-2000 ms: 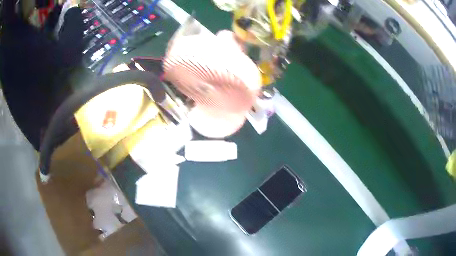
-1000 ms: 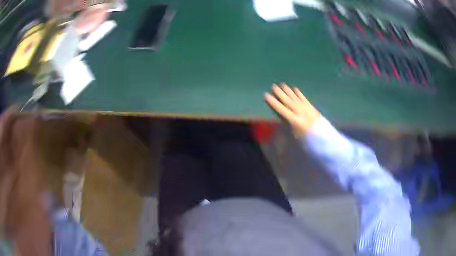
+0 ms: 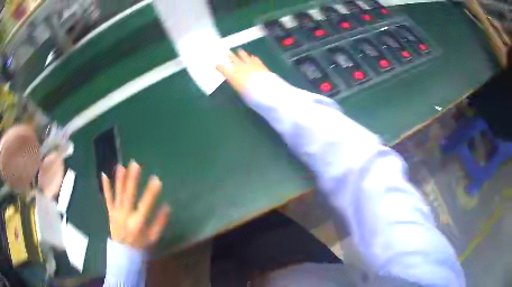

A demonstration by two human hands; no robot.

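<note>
A long white paper liner strip (image 3: 193, 42) hangs down from the top edge onto the green bench. My right hand (image 3: 241, 68) is at the right side of its lower end, fingertips on or at the strip; I cannot tell if it grips it. My left hand (image 3: 133, 204) is spread open and empty, its fingertips over the lower end of a black smartphone (image 3: 106, 150). A clear blister tray (image 3: 337, 96) with two rows of black units with red spots lies to the right of the strip.
A pink fan (image 3: 19, 154), white paper slips (image 3: 76, 245) and a yellow box (image 3: 21, 232) are at the left. The bench edge (image 3: 247, 219) runs across below my hands. A blue stool (image 3: 477, 151) stands on the floor at right.
The view has turned. My right hand has moved from bare bench to the liner strip's end. My left hand has come over the bench by the smartphone.
</note>
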